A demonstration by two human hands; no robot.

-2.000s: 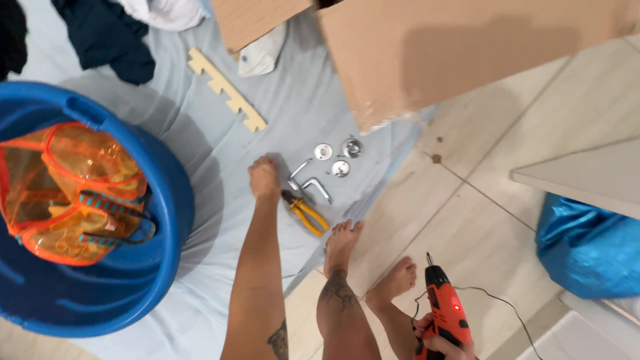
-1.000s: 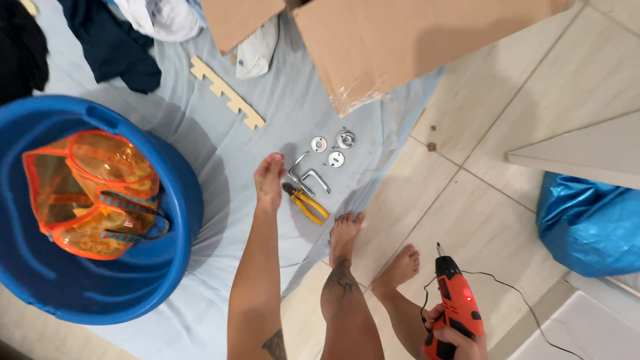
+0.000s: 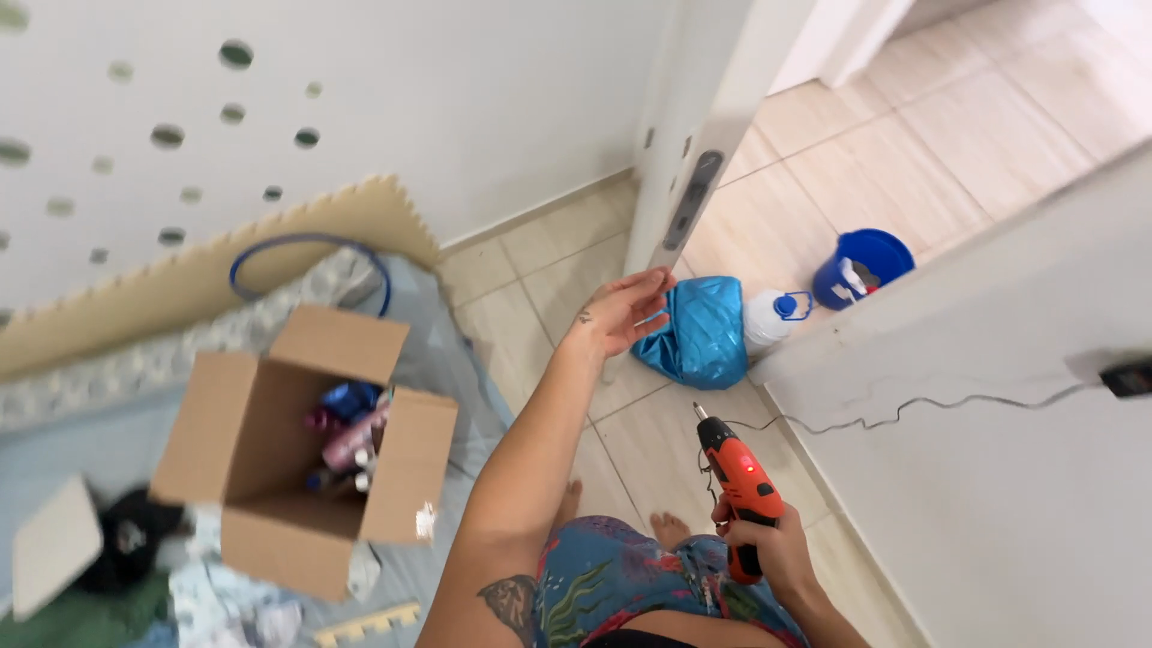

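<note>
My left hand [image 3: 625, 310] is raised near the edge of a white door [image 3: 688, 117], its fingers apart and slightly curled. A metal lock plate [image 3: 693, 200] is set in that door edge, just above my fingertips. Whether the fingertips touch the door or hold something small, I cannot tell. My right hand [image 3: 765, 540] grips an orange and black cordless screwdriver [image 3: 742, 472] by its handle. A red light glows on the tool's body, its bit points up and left, and a thin black cable [image 3: 864, 420] runs from it toward the right wall.
Beyond my left hand lie a shiny blue bag [image 3: 706, 333], a white jug with a blue cap [image 3: 765, 322] and a blue bucket [image 3: 864, 268]. An open cardboard box [image 3: 211, 423] holding several items stands on a pale blue sheet at left, near clothes and a foam edge strip [image 3: 369, 624].
The view has swung widely up toward the door. My left hand has left the sheet beside the pliers and metal parts and is now raised at the door edge. My right hand still holds the screwdriver.
</note>
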